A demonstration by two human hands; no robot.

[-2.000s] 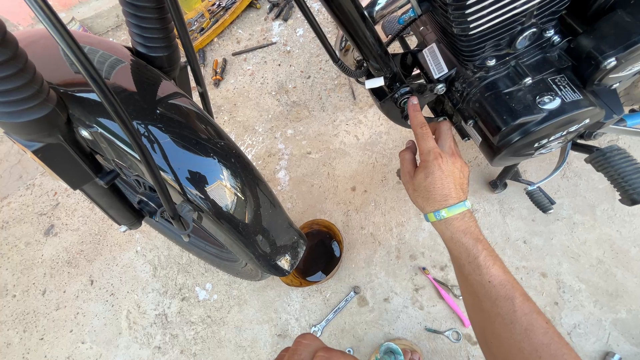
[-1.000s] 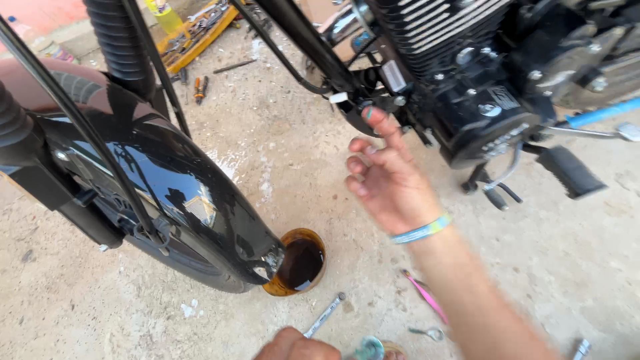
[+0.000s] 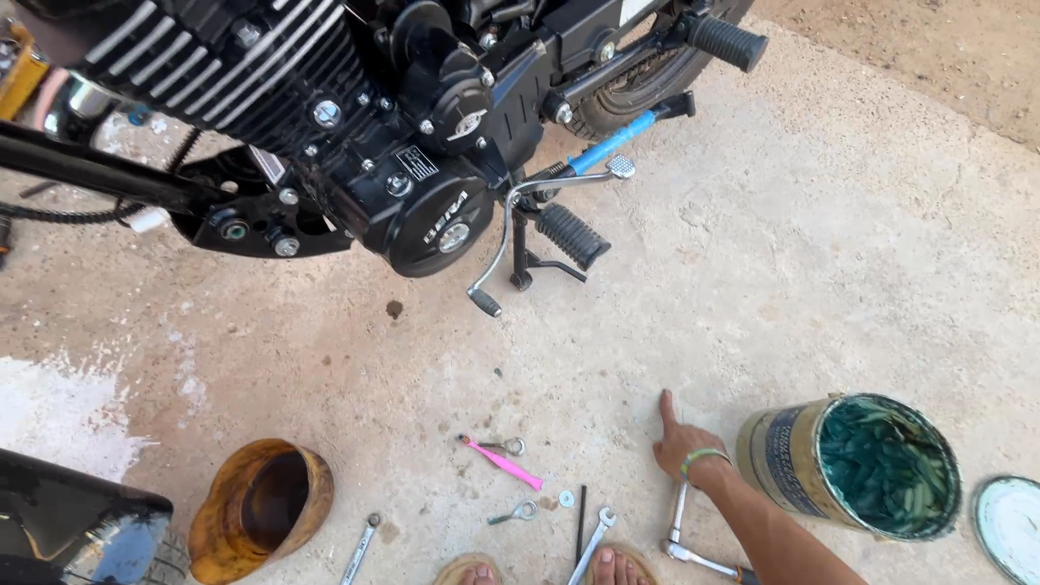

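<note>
My right hand point(image 3: 682, 447) is low at the right, its index finger extended toward the concrete and nothing seen in its grasp. Beneath its wrist lies a ratchet handle with a socket extension point(image 3: 678, 548). To its right stands an open can of green grease point(image 3: 780, 463), with a round lid point(image 3: 1007, 528) beside it. Left of the hand lie a pink-handled brush point(image 3: 504, 463), eye bolts point(image 3: 513, 512), a washer point(image 3: 566, 499), a thin black rod point(image 3: 580, 520) and an open-end wrench point(image 3: 597, 540). The motorcycle engine point(image 3: 422, 187) is above. My left hand is out of view.
A cut plastic container of dark liquid point(image 3: 207, 528) stands low at the left, near the black fender point(image 3: 81, 504). Another wrench point(image 3: 360, 552) lies right of it. A gear shift lever point(image 3: 504, 236), a footpeg point(image 3: 573, 236) and a stand extend from the motorcycle. My feet are at the bottom edge.
My right hand has left the frame mount by the engine and is now low over the floor beside the can. My left hand has gone out of sight. The view has swung right.
</note>
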